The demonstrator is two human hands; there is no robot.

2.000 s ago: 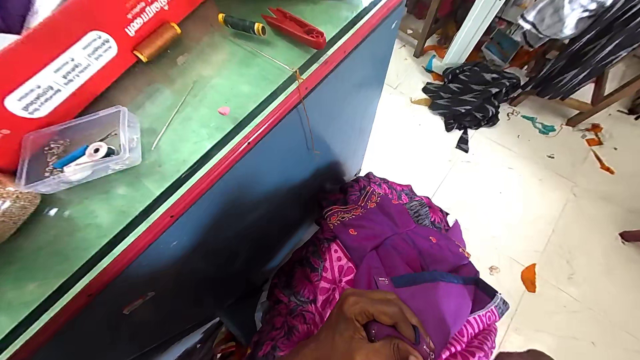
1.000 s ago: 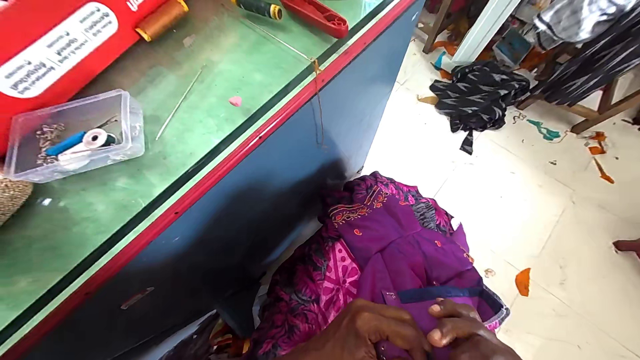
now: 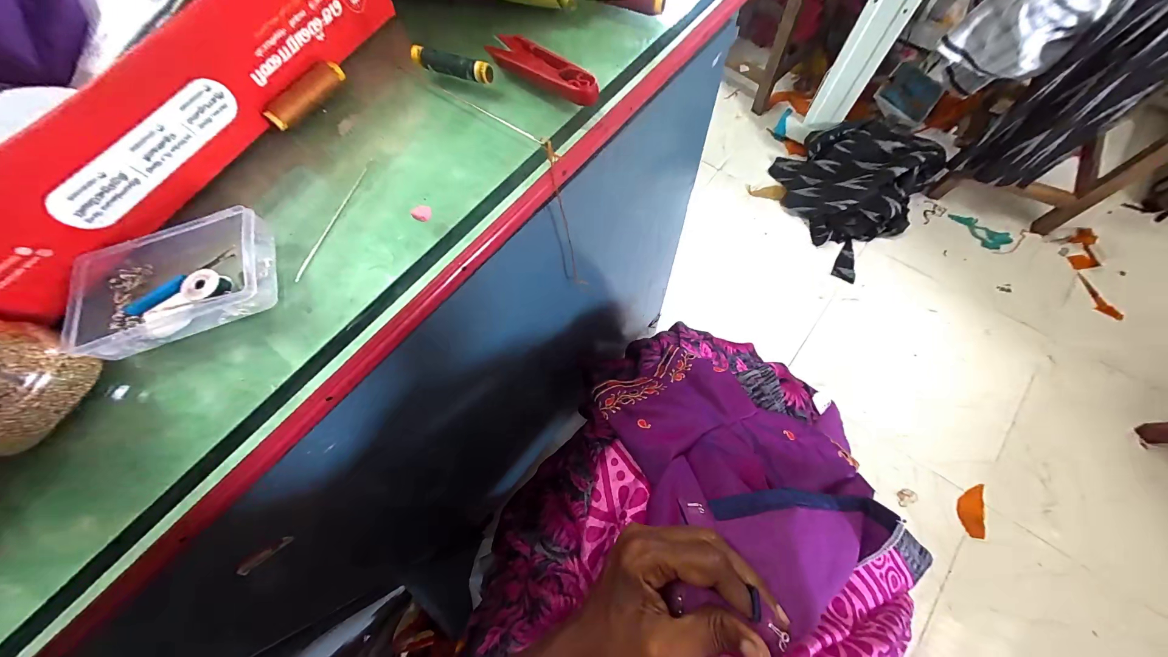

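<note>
My left hand [image 3: 689,593] pinches an edge of a purple embroidered garment [image 3: 776,456] at the bottom of the view, its fingers curled over the cloth. A small metal hook [image 3: 778,636] shows on the cloth beside the fingertips. A dark blue band runs along the garment's opening, and another small metal fastener [image 3: 695,507] sits near that band's left end. Beneath the garment lies pink and black patterned cloth [image 3: 616,493]. My right hand is out of view.
Left is a green-topped counter [image 3: 274,365] bearing a clear plastic box [image 3: 173,283], a needle [image 3: 333,222], thread spools [image 3: 452,64], red thread snips [image 3: 545,70] and a red box [image 3: 119,137]. Black patterned cloth [image 3: 858,182] and fabric scraps [image 3: 972,511] lie on the tiled floor.
My right hand, at the cloth beside my left hand one second ago, has left the view. My left hand still grips the garment's edge.
</note>
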